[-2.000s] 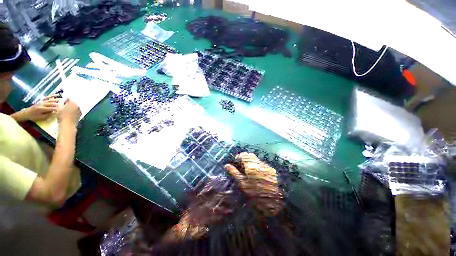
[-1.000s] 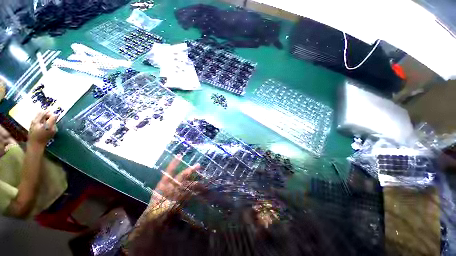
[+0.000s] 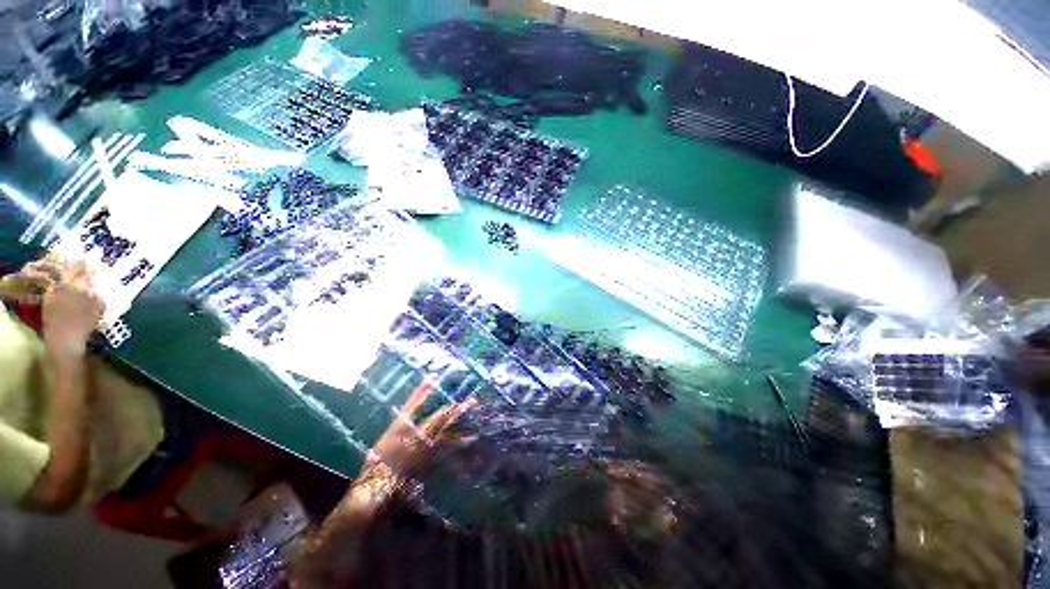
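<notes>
A clear tray with pockets (image 3: 507, 357) lies in front of me, its near part blurred. My left hand (image 3: 420, 435) is at its near left edge, fingers spread; whether it grips the tray cannot be told. My right hand (image 3: 645, 500) is a dark blur at the bottom, its fingers not readable. Small black parts (image 3: 628, 374) lie along the tray's right side. A white paper sheet (image 3: 345, 339) lies left of it, with a clear sheet or tray (image 3: 271, 270) partly over it. More black parts (image 3: 282, 201) are piled beyond.
A filled tray (image 3: 507, 161) and a white packet (image 3: 409, 167) lie further back. An empty blister tray (image 3: 674, 270) is right of centre. A thin dark stick (image 3: 788, 405), a bagged tray (image 3: 938, 385) and a whitish block (image 3: 858, 253) are at right. Another worker's hands (image 3: 69, 299) are at left.
Since two seconds ago, my left hand has moved left and spread its fingers, and my right hand has become blurred. A clear sheet or tray now overlaps the paper and has shifted slightly since one second ago.
</notes>
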